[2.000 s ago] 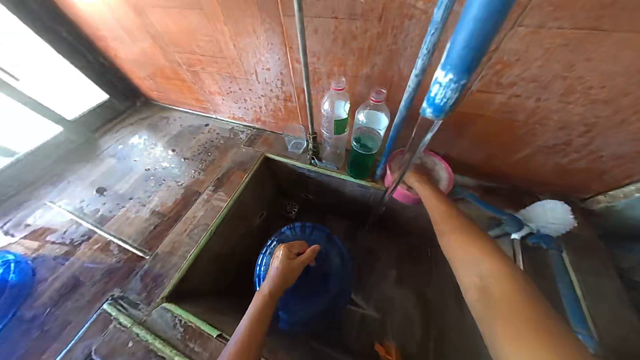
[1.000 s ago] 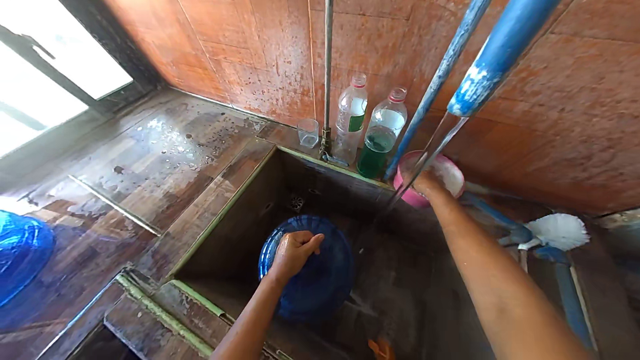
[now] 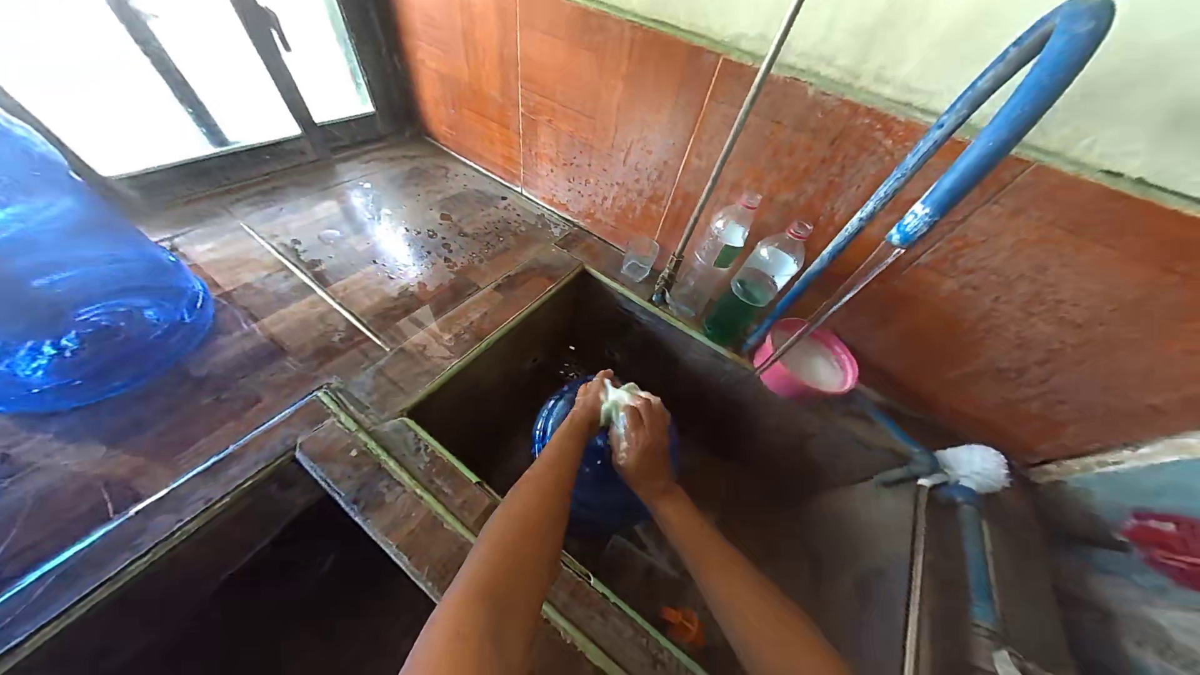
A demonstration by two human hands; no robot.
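Down in the dark tiled basin stands a large blue plastic water jug (image 3: 600, 492). Both hands are together over its top. My right hand (image 3: 643, 441) grips a soapy, whitish-green cloth or sponge (image 3: 617, 401). My left hand (image 3: 592, 398) touches the same soapy piece from the left; how far its fingers close on it is hard to tell. At the basin's back right edge sits a pink tub (image 3: 808, 361) with cloudy liquid. Water runs in a thin stream from the blue bent pipe (image 3: 914, 225) above, passing by the tub.
Behind the basin rim (image 3: 497, 347) stand a clear bottle (image 3: 717, 248), a bottle with green liquid (image 3: 755, 286) and a clear cup (image 3: 639, 260). Another blue jug (image 3: 94, 291) is at left. A white brush (image 3: 973, 468) lies by pipes at right. An orange object (image 3: 682, 626) lies low in the basin.
My right hand has left the pink tub and come to the jug's top, where it meets my left hand with the soapy piece. The view has tilted upward.
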